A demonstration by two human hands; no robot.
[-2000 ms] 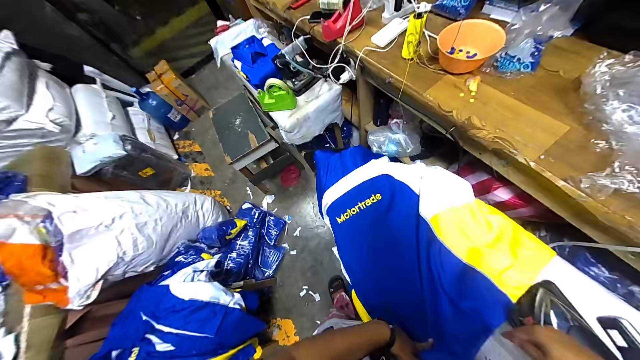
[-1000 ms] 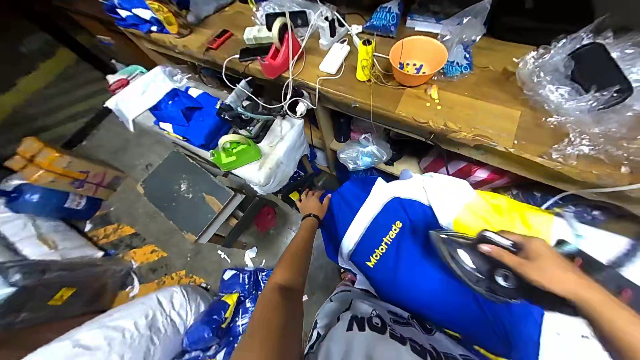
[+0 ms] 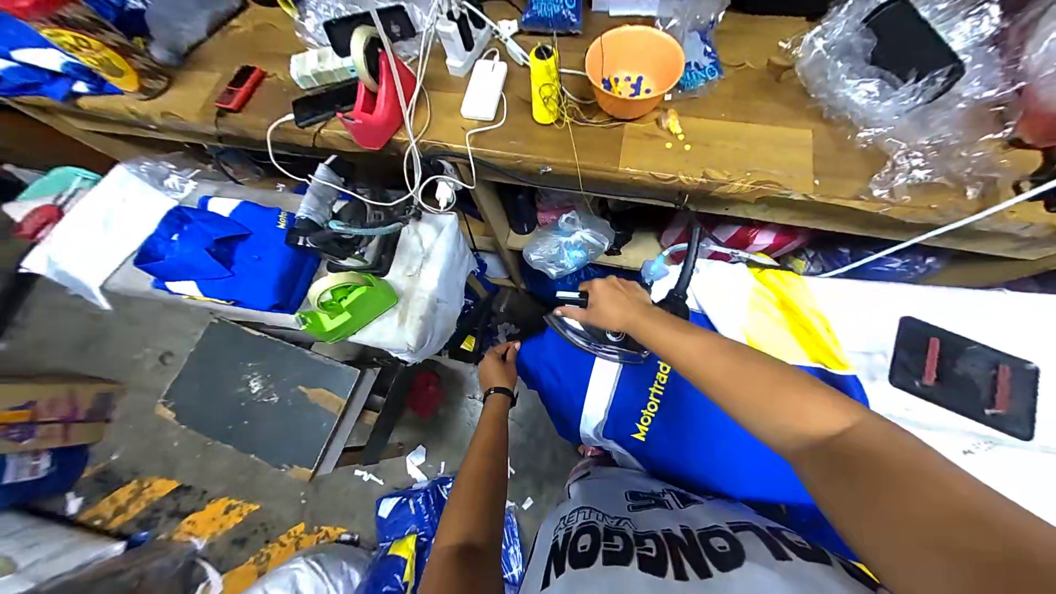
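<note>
My right hand (image 3: 609,304) grips the handle of a clothes iron (image 3: 598,338), which rests on a blue, white and yellow garment (image 3: 718,437) near its left end. Yellow lettering runs across the garment's blue part. The garment lies over a white-covered ironing surface (image 3: 874,305). With my left hand (image 3: 500,367) I pinch the garment's left edge between thumb and fingers. A dark iron rest plate (image 3: 964,377) with two red strips lies on the white cover at the right.
A wooden workbench (image 3: 511,157) runs behind, bearing an orange bowl (image 3: 634,70), a red tape dispenser (image 3: 379,99), cords and plastic wrap. At left, a green tape dispenser (image 3: 351,305) and folded blue garments (image 3: 235,252) lie above a grey board (image 3: 260,396). Blue plastic packages (image 3: 445,528) sit on the floor.
The iron, in my right hand, has moved left across the garment from right of the lettering to its left end. The rest plate now shows bare. The view has shifted.
</note>
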